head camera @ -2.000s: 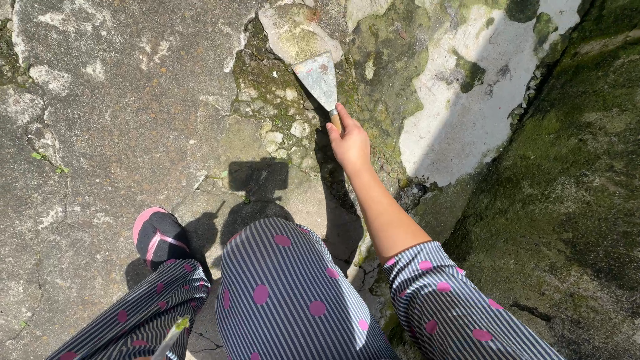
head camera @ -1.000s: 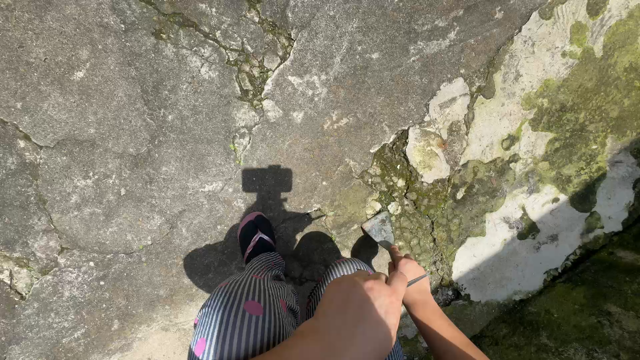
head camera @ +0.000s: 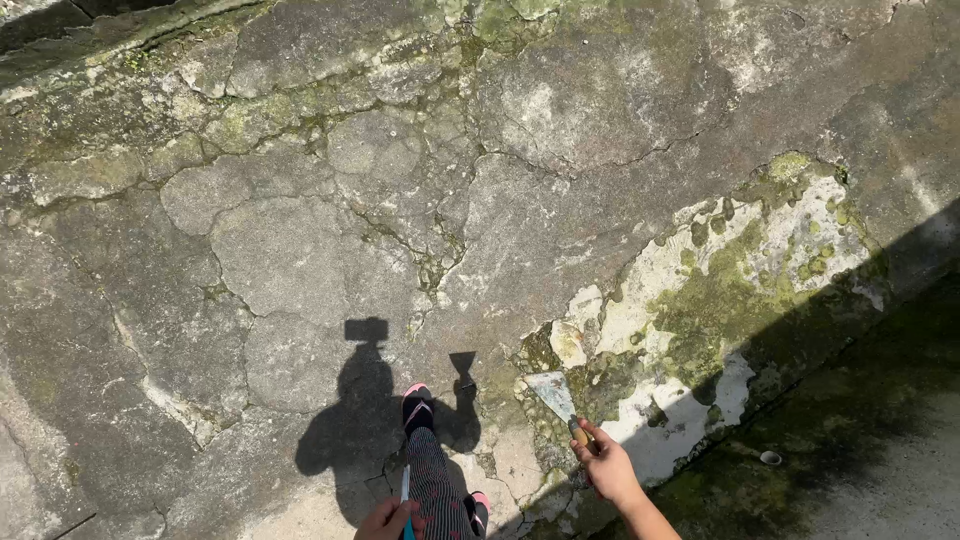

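Note:
My right hand point(head camera: 609, 466) grips the wooden handle of a scraper point(head camera: 553, 397) with a flat, triangular metal blade, stained whitish and grey. The blade points up and left, over mossy broken concrete; whether it touches the ground cannot be told. At the bottom edge, my left hand point(head camera: 388, 519) is closed around the blue handle of a narrow tool point(head camera: 406, 484) with a pale, slim blade pointing up. What kind of tool it is cannot be told, and its lower part is cut off by the frame.
Cracked grey concrete point(head camera: 285, 255) spreads ahead, with moss in its joints. A pale, moss-spotted patch point(head camera: 675, 300) lies to the right, beside a shaded mossy strip point(head camera: 810, 420) holding a small round object point(head camera: 770, 457). My feet in dark socks and pink-edged flip-flops point(head camera: 417, 401) stand below, near my shadow.
The view has shifted to show much more ground. My hands, close together one second ago, are now apart. The scraper stays in my right hand, now held up from the lower middle.

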